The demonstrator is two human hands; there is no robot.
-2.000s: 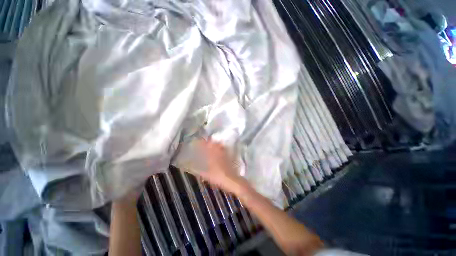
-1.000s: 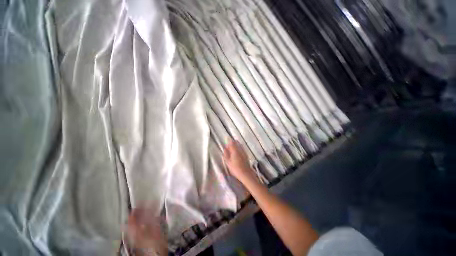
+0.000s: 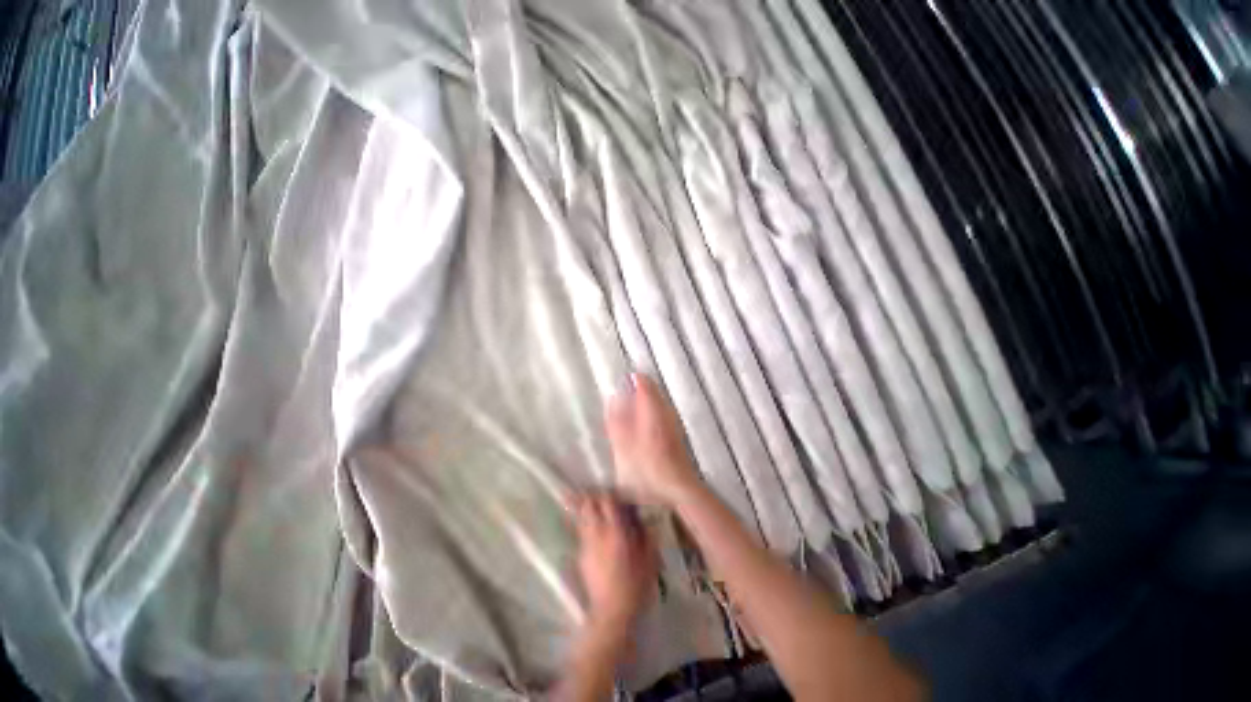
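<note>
A pale grey-beige curtain panel (image 3: pixel 467 357) lies over the rack, loose and wrinkled at the left and centre. Set pleats (image 3: pixel 823 357) run in straight parallel ridges at the right, with small crossed V shapes at their front ends. My right hand (image 3: pixel 645 436) is on the cloth at the left edge of the pleats, its fingers closed on a fold. My left hand (image 3: pixel 612 549) is just below and left of it, gripping the same cloth near the front edge. The fingertips of both hands are partly hidden in the fabric.
Bare metal bars (image 3: pixel 1084 178) lie right of the pleats. More bars (image 3: pixel 69 69) show at the top left. The rack's front rail (image 3: pixel 960 565) runs below the pleat ends, above a dark floor or lower panel (image 3: pixel 1125 603).
The loose cloth has been spread over the bars beside the pleats. Since the last earlier frame, my left hand has moved up and right, close to my right hand.
</note>
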